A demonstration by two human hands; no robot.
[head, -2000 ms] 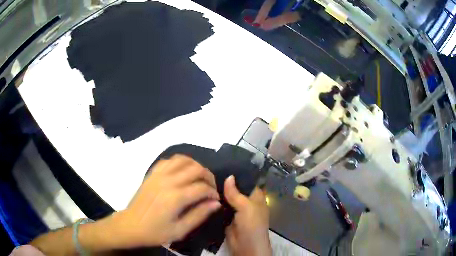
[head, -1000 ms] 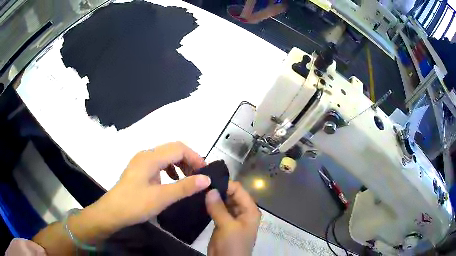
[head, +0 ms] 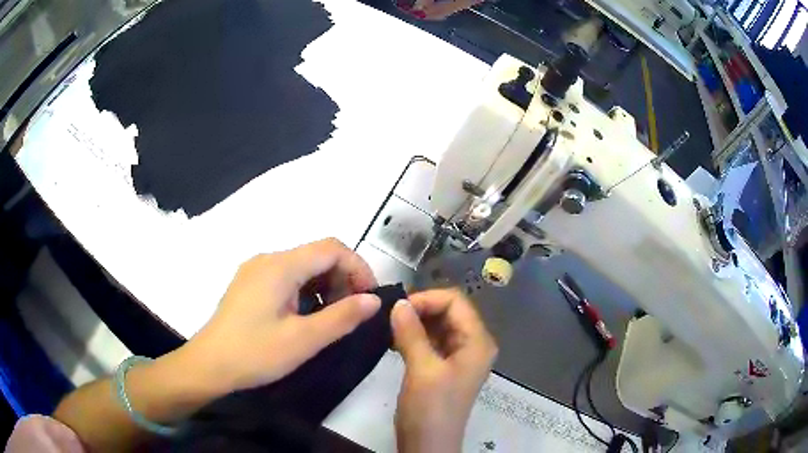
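A black cut piece point(head: 345, 367) hangs from my two hands over the near edge of the white table point(head: 235, 257). My left hand point(head: 283, 314) pinches its top edge between thumb and fingers. My right hand point(head: 438, 349) pinches the same edge just to the right, its fingertips close to the left thumb. The piece is clear of the presser foot and needle point(head: 452, 232). Its lower part is partly hidden by my left hand and forearm. The bright slide plate point(head: 403, 232) shows bare beside the needle.
The stack of black cut pieces point(head: 213, 102) lies at the far left of the table. The cream sewing machine head point(head: 567, 177) stands at right. Red-and-black snips point(head: 586, 311) lie on the grey bed point(head: 523, 332). A blue bin point(head: 27, 372) is at lower left. A person's hand point(head: 443, 7) shows at the top.
The cut piece has left the machine bed near the needle and come towards me. My hands have moved from lying over the cloth to pinching its top edge. The view has shifted.
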